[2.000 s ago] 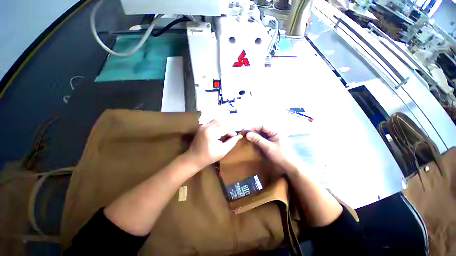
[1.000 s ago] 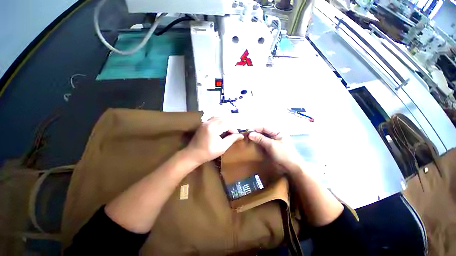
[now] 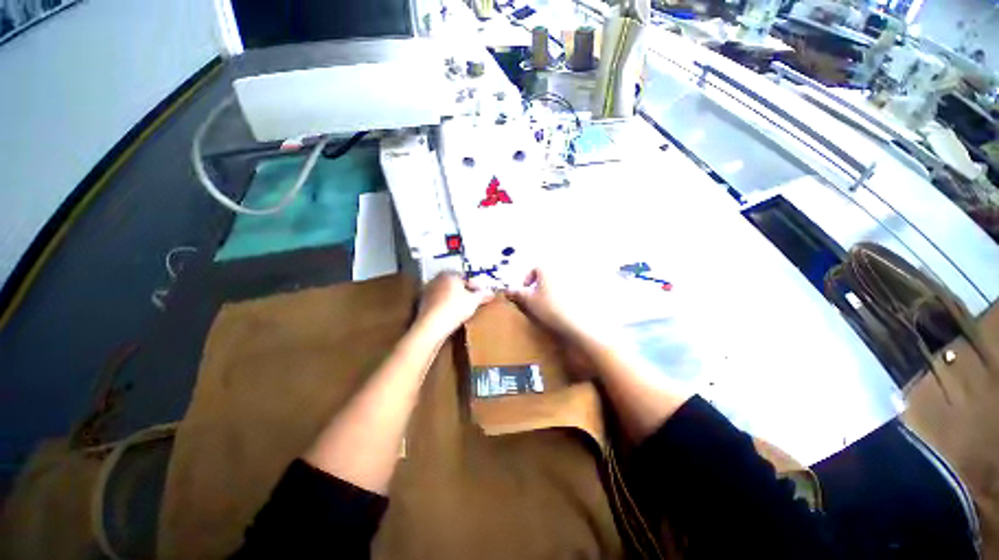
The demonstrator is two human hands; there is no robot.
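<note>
The large brown bag panel (image 3: 296,372) spreads over the table's front edge and down over the lap. The smaller orange-brown pocket piece (image 3: 526,331) carries a black label (image 3: 507,381) with white print. My left hand (image 3: 447,303) pinches the top edge of the brown material at the left of the needle area (image 3: 482,273). My right hand (image 3: 539,298) holds the same edge just right of it. Both hands' fingertips are at the sewing machine head (image 3: 493,153), below its red logo. The exact finger contact is blurred by glare.
A small dark tool (image 3: 646,275) with a red end lies on the white table (image 3: 723,328). Green cloth (image 3: 287,202) is at the left, under a curved hose. Brown bags (image 3: 951,416) hang at the right. A dark monitor (image 3: 323,20) stands behind.
Both hands have moved forward with the pocket's edge, up to the needle area. The view has tilted up, showing the monitor and thread cones. The small pale patch is now mostly hidden by my left arm.
</note>
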